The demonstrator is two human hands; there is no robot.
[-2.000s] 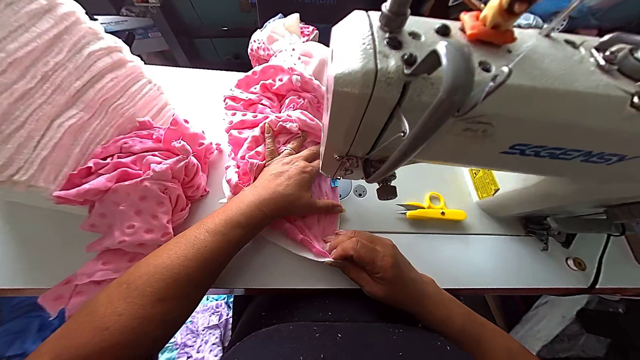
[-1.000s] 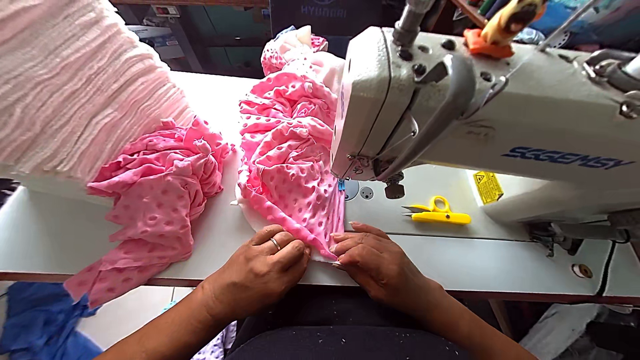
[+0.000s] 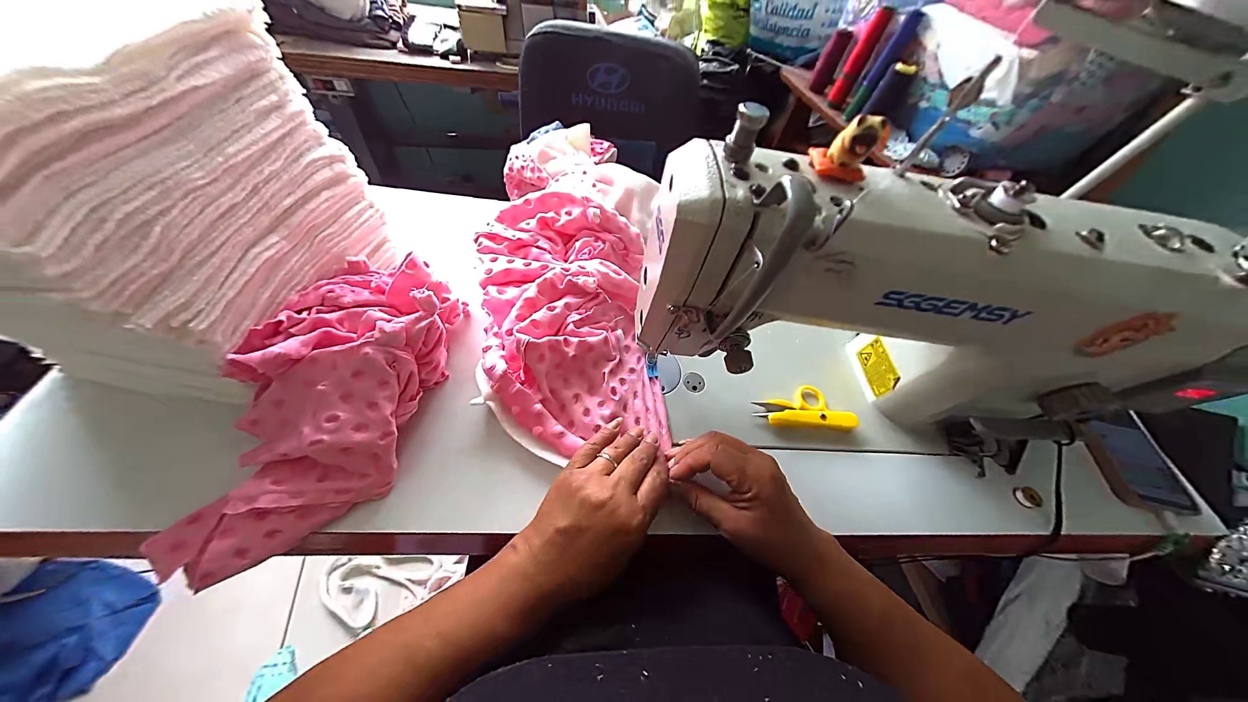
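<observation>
Pink dotted fabric [image 3: 575, 361], bunched over a white layer, lies on the sewing table with its right edge running under the presser foot [image 3: 653, 368] of the sewing machine [image 3: 848, 263]. My left hand [image 3: 604, 497] rests flat on the near end of this fabric, its fingers pointing away from me, a ring on one finger. Beside it, my right hand [image 3: 746, 492] pinches the fabric's near right corner between thumb and fingers. Yellow thread snips [image 3: 811, 417] lie to the right of the needle area. The needle tip is too small to make out.
A tall stack of pale pink and white cloth [image 3: 185, 185] stands at the left. Loose pink dotted fabric [image 3: 341, 390] lies against it and hangs over the table's front edge [image 3: 439, 544]. A small metal bobbin [image 3: 1028, 497] is at the right; a chair back [image 3: 609, 88] is behind.
From two seconds ago, my left hand has come back from high on the pink fabric to its near end. Since one second ago it has flattened there, close beside my right hand. The view has tilted up.
</observation>
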